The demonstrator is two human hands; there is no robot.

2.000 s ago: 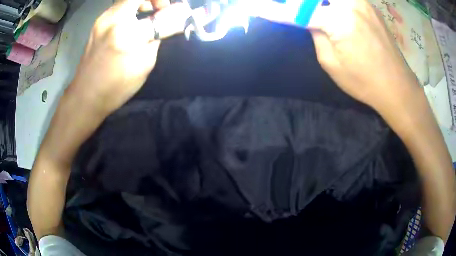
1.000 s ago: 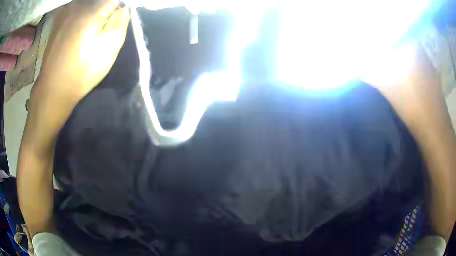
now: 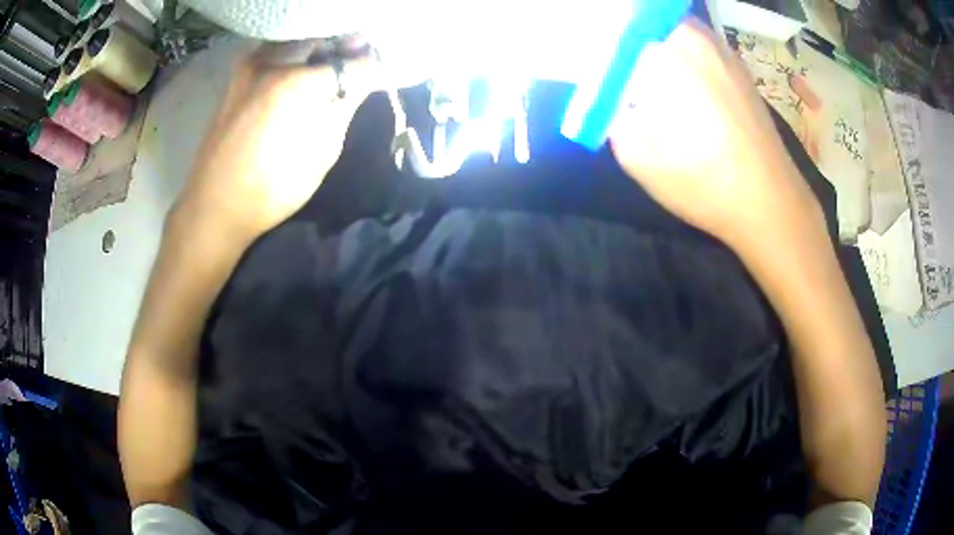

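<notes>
The black garment piece [image 3: 544, 334] spreads from the machine down over the lap, wrinkled and slightly shiny below a flatter matte strip. My left hand [image 3: 288, 125] lies on the cloth at the upper left, near the bright presser foot [image 3: 510, 131] and bent wire guard [image 3: 429, 167]. My right hand [image 3: 680, 131] lies on the cloth at the upper right, beside the blue upright strip [image 3: 617, 84]. Lamp glare washes out both hands' fingers and the needle area, so whether they grip the cloth cannot be told.
The pale machine head [image 3: 282, 16] is at the top. Pink [image 3: 94, 110] and cream thread cones [image 3: 120, 61] stand upper left on the white table [image 3: 89, 303]. Handwritten papers [image 3: 921, 188] lie at the right. A blue plastic basket [image 3: 908, 449] is at lower right.
The view has shifted back from the machine, so the foot and wire guard look smaller and higher. The glare has shrunk and papers, cones and basket show more. The hands appear closer together.
</notes>
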